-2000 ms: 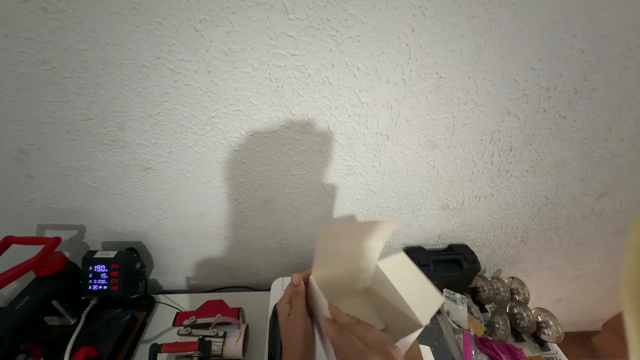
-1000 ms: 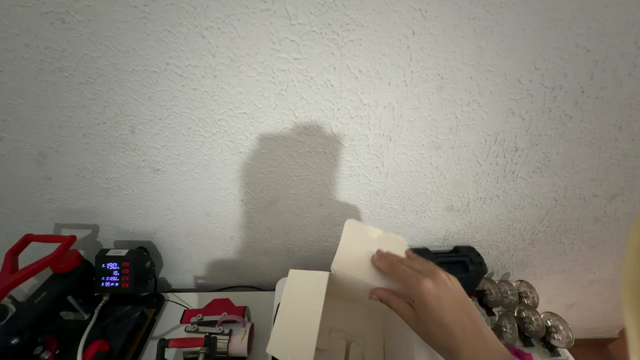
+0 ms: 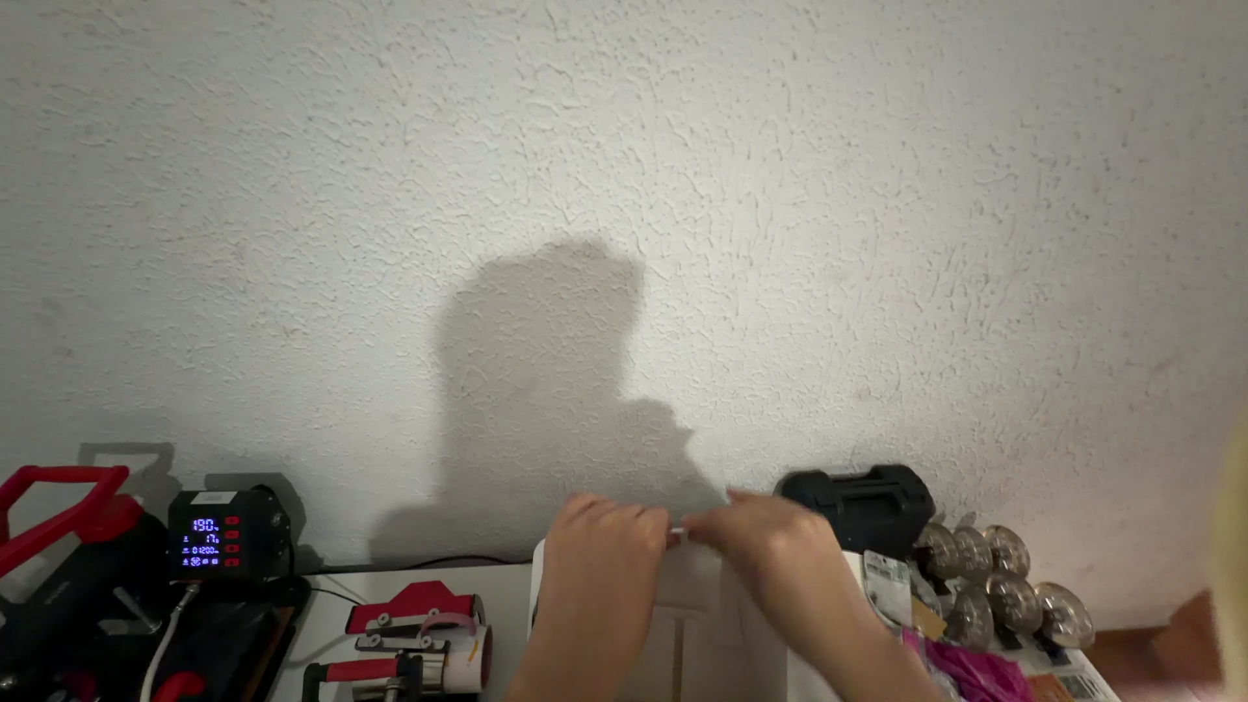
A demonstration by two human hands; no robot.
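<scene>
My left hand (image 3: 609,575) and my right hand (image 3: 770,561) meet at the far edge of a white cardboard box (image 3: 687,648) at the bottom centre. Fingers of both hands pinch a small white bit of its edge between them. The box's pale panel, with a slit down its middle, shows between my forearms; its lower part is cut off by the frame.
At the left are a black and red heat press (image 3: 68,565) and its lit control box (image 3: 229,534). A mug clamp (image 3: 419,639) holds a white mug (image 3: 468,661). At the right are a black case (image 3: 863,507), several glass bulbs (image 3: 1014,600) and magenta plastic (image 3: 980,671). A textured wall stands behind.
My right hand has moved from the box's raised flap to its far edge. My left hand, out of view one second ago, is back beside it. The flap no longer stands up.
</scene>
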